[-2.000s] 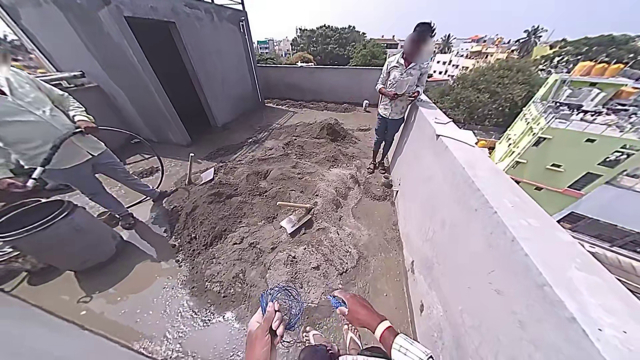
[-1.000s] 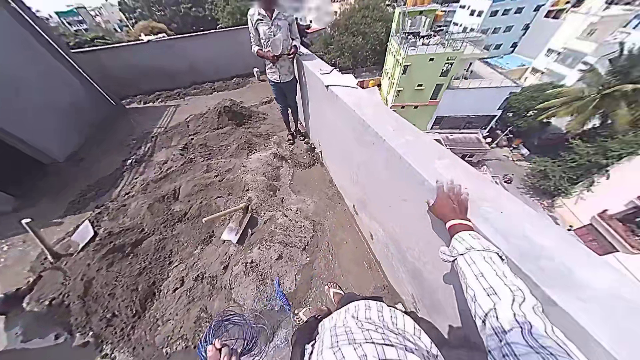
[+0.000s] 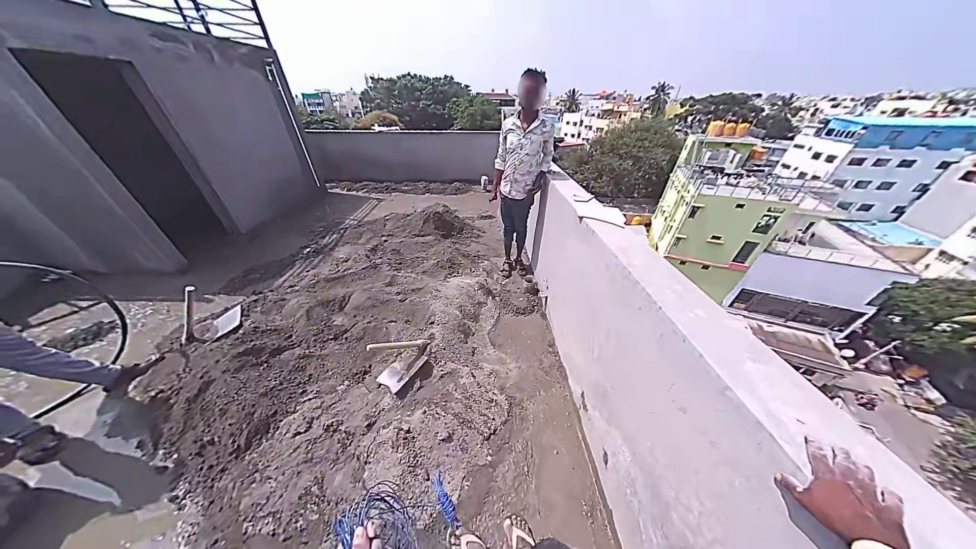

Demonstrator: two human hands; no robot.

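Observation:
My left hand (image 3: pixel 367 536) shows only its fingertips at the bottom edge, closed on a loose tangle of blue string (image 3: pixel 385 512). Beside it a small blue bundle of string (image 3: pixel 444 501) hangs above my sandalled feet (image 3: pixel 518 531). My right hand (image 3: pixel 848 492) lies with fingers spread on the top of the plastered parapet wall (image 3: pixel 686 320), holding nothing. Ahead, a hoe with a pale handle (image 3: pixel 404 374) rests on the heap of grey sand mix (image 3: pixel 305 381). A second hoe (image 3: pixel 221 324) stands at the heap's left side, its handle upright.
A person (image 3: pixel 524 168) stands by the parapet beyond the heap. At the left edge a co-worker's arm (image 3: pixel 61 358) reaches to the heap near a black hose (image 3: pixel 114 320). A plastered room with a doorway (image 3: pixel 114 145) stands left. Beyond the parapet are buildings below.
My right hand has left the small blue bundle, held two seconds ago, and gone right to the parapet top. The co-worker at left, upright with the hose before, now bends toward the heap.

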